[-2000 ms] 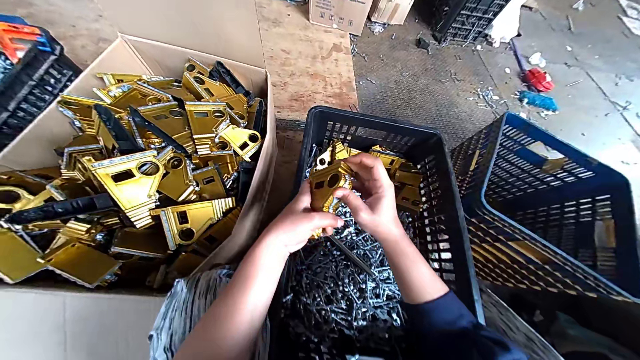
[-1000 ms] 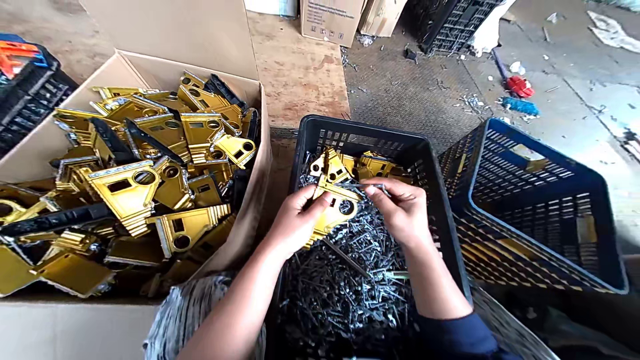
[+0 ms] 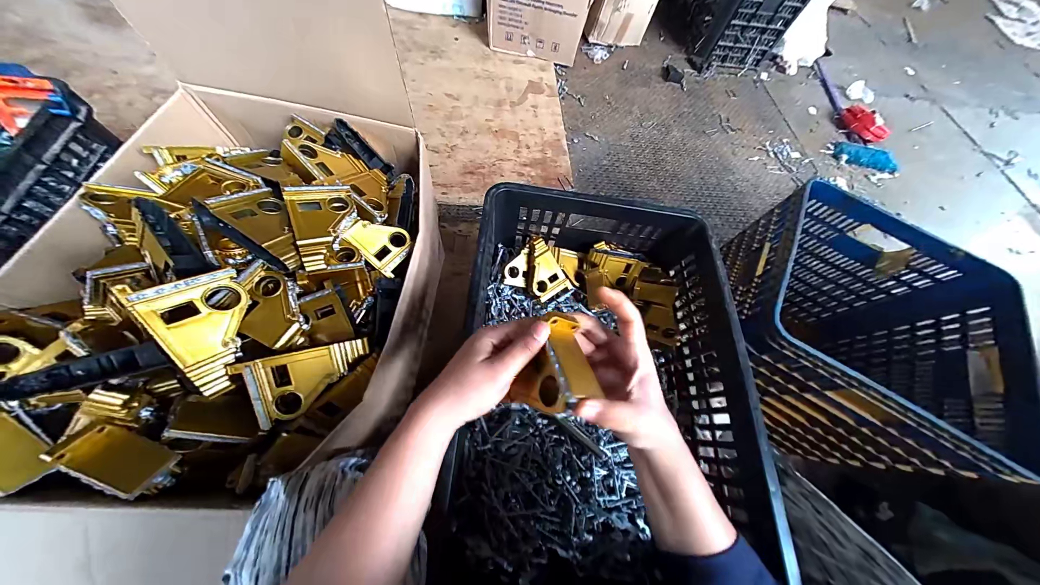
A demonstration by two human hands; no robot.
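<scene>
Between my two hands is a gold-coloured metallic part (image 3: pixel 577 361) with a round hole, held over a black plastic crate (image 3: pixel 723 325). My left hand (image 3: pixel 491 366) grips its left side, the thumb on its upper end. My right hand (image 3: pixel 626 378) has its thumb at the lower right edge, with the fingers bent behind and above. Under the hands lie many small dark, thin pieces (image 3: pixel 544 487). Several similar gold parts (image 3: pixel 548 272) rest at the far end of the crate. The underside of the held part is hidden.
A cardboard box (image 3: pixel 422 244) full of gold and black parts (image 3: pixel 187 321) stands at the left. Stacked dark blue crates (image 3: pixel 788 325) are at the right. A plywood sheet (image 3: pixel 487 122) and closed cartons (image 3: pixel 536 24) lie beyond. Scraps and a red object (image 3: pixel 863 123) are on the floor.
The gold part has been turned from showing its broad holed face to a more edge-on position. My right hand has moved in and now touches its right side.
</scene>
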